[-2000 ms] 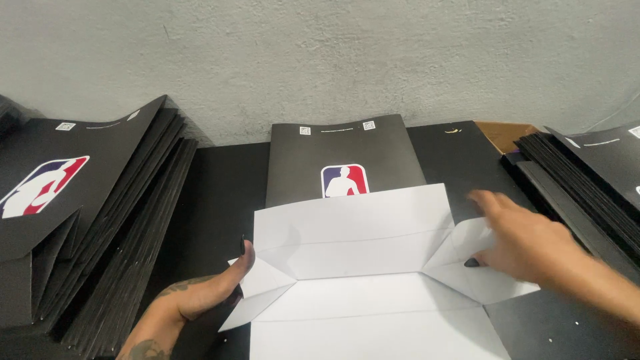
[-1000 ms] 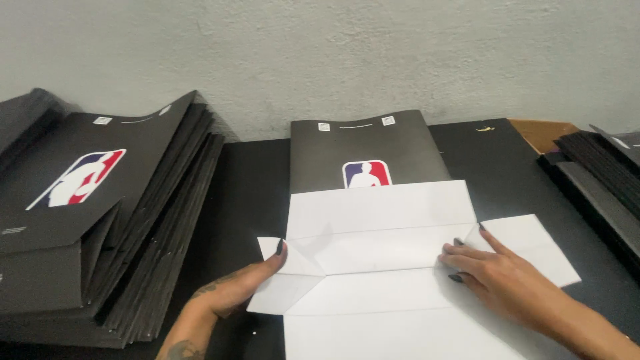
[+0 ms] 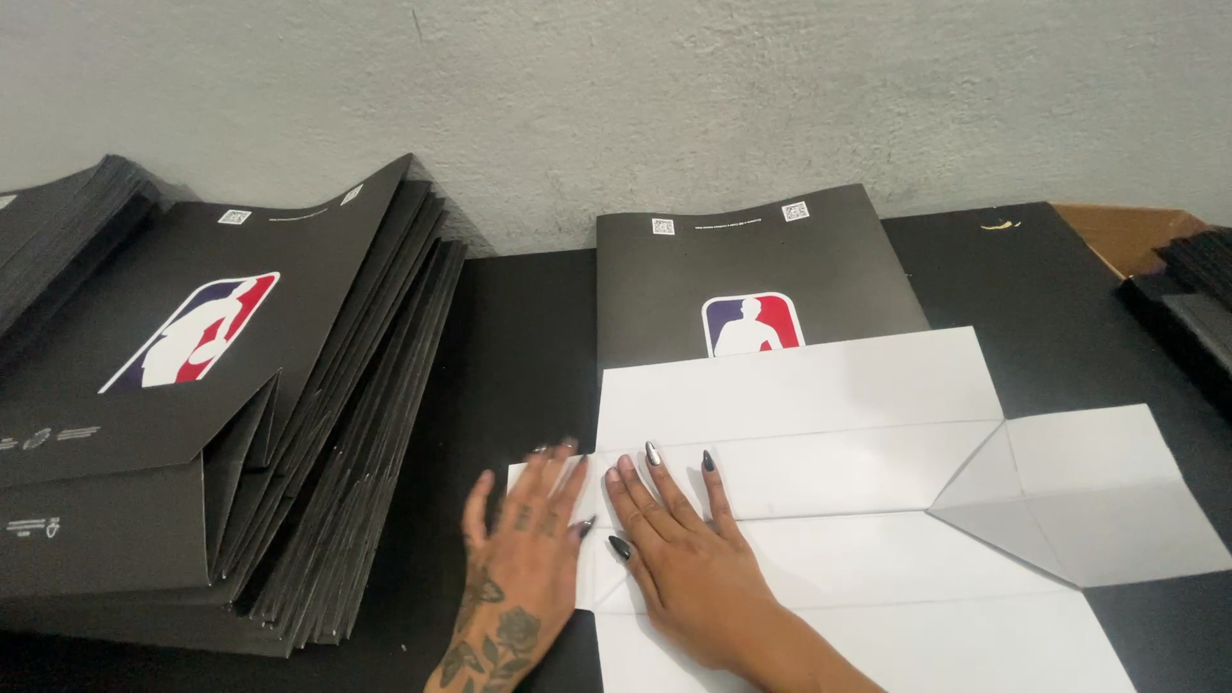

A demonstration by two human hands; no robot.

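Note:
A black paper bag (image 3: 751, 260) with a red, white and blue logo lies flat on the black table, its white inner side (image 3: 828, 472) spread out at the near end. My left hand (image 3: 529, 558), tattooed and slightly blurred, rests on the left side flap of that white paper. Beside it, my right hand (image 3: 688, 568) lies flat on the white paper with its fingers apart. The right side flap (image 3: 1097, 491) is opened out, with a triangular fold at its inner end. Neither hand grips anything.
A tall stack of folded black bags (image 3: 241, 385) stands at the left, with another black stack (image 3: 67, 241) behind it. At the far right are more black bags (image 3: 1193, 308) beside a brown cardboard piece (image 3: 1121, 231). A grey wall (image 3: 616, 106) borders the black table (image 3: 520, 337).
My right hand has moved left from the right flap to beside my left hand. The right flap, raised two seconds ago, now lies spread out. The left flap has been flattened. The view has shifted.

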